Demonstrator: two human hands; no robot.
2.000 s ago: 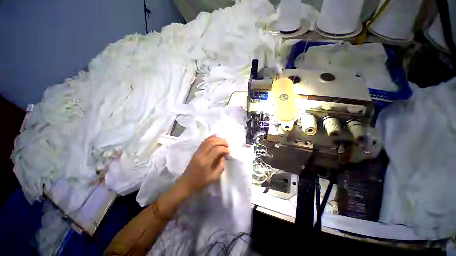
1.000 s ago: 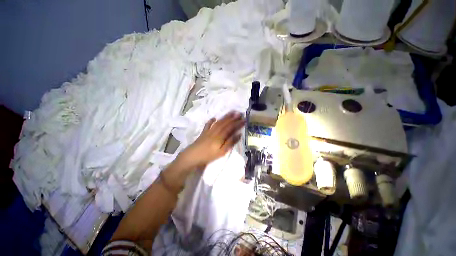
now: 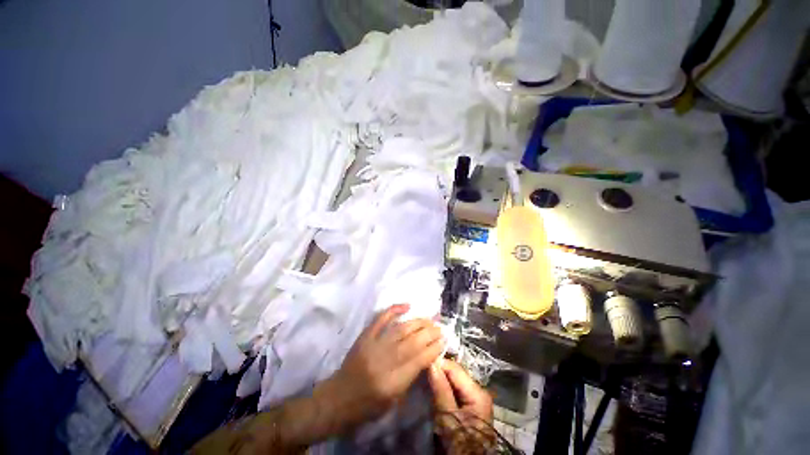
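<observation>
A white fabric piece (image 3: 391,258) lies left of the needle area (image 3: 457,289) of the overlock machine (image 3: 613,222). My left hand (image 3: 386,360) rests on the fabric just below the needle area, fingers bent over its edge. My right hand (image 3: 460,395) is beside it at the bottom, fingertips pinching the fabric edge close to my left fingertips. Loose threads (image 3: 480,355) hang just right of the hands. Bright light washes out the fabric at the fingertips.
A big pile of white cut pieces (image 3: 204,213) spreads left and behind. A yellowish guard (image 3: 526,262) and tension knobs (image 3: 623,320) are on the machine front. A blue tray (image 3: 750,182) and thread cones (image 3: 644,44) stand behind. White cloth (image 3: 768,329) hangs at right.
My left hand has moved down towards me from beside the machine's left end. My right hand has come into clear view at the fabric edge. The fabric now lies flatter behind my hands.
</observation>
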